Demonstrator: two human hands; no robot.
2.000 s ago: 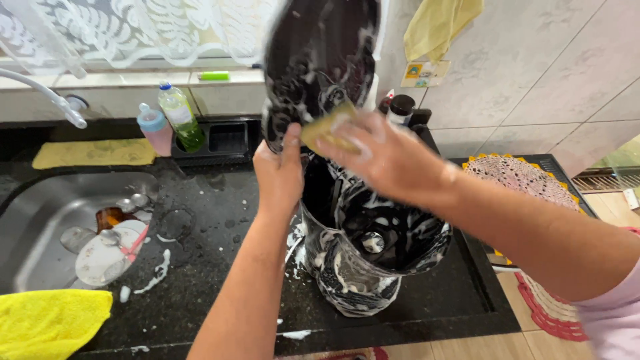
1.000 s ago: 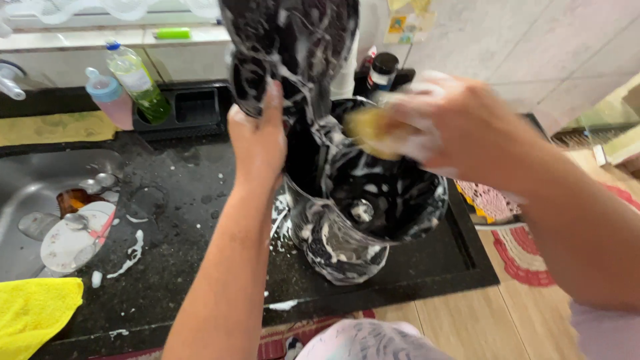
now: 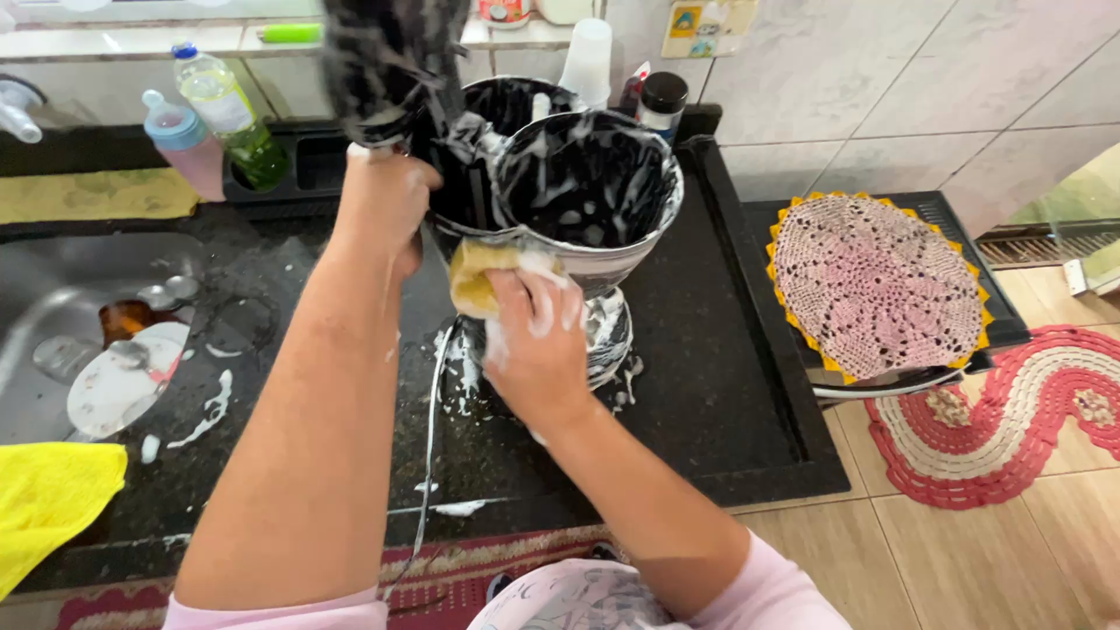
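A black double-chambered appliance [image 3: 586,188], covered in suds, stands on the dark stone counter with its two round openings facing up. My left hand [image 3: 389,197] grips the lower end of its raised black lid [image 3: 389,66], which is blurred and partly cut off by the top edge. With my right hand [image 3: 538,337] I press a yellow sponge [image 3: 479,278] to the outer front wall, just below the rim where the two chambers meet. Foam coats those fingers. A thin cord [image 3: 430,437] runs from near the base over the counter's front edge.
Left lies a steel sink [image 3: 44,262] with a white plate [image 3: 127,385] and glasses; a yellow cloth [image 3: 52,499] drapes nearby. Behind stand a green soap bottle [image 3: 232,122], a baby bottle [image 3: 184,144], white cups [image 3: 588,66] and a dark-lidded jar [image 3: 662,101]. Right is a crocheted doily [image 3: 879,284].
My right hand and the sponge have moved from above the right chamber down to the appliance's front wall. My left hand still holds the lid.
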